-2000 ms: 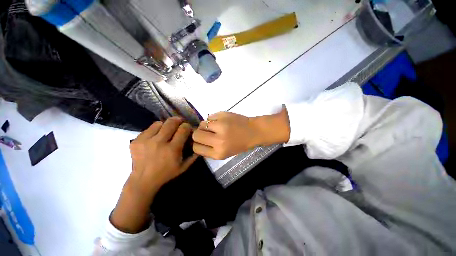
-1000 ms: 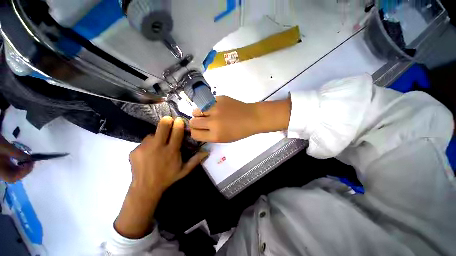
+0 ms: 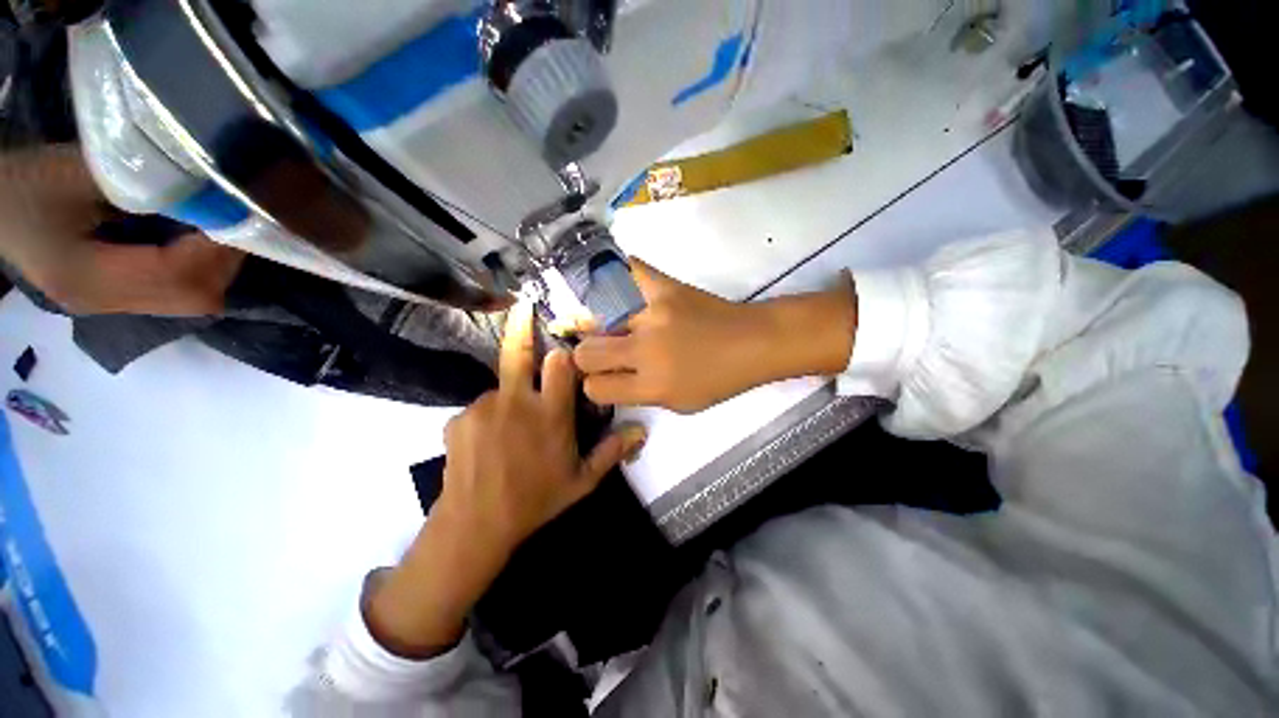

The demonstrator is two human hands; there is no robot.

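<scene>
My left hand lies palm down over the black fabric piece, fingers apart, index fingertip by the lit needle area. My right hand has its fingers curled on the fabric edge beside the blue-grey knob. The fabric hangs over the table edge into the lap. The white sewing machine head hides the needle. The dark grey garment lies bunched left of the needle. A small black piece shows beside my left hand, partly covered.
Another person's blurred hand is over the garment at upper left. Snips and a small black tab lie far left. Yellow tape is on the machine bed. A clear tub stands right. A ruler runs along the front edge.
My left index finger has moved up to the needle area. The other person's hand, which held a dark pointed tool, has moved from the left edge up over the garment. My right hand stays by the knob.
</scene>
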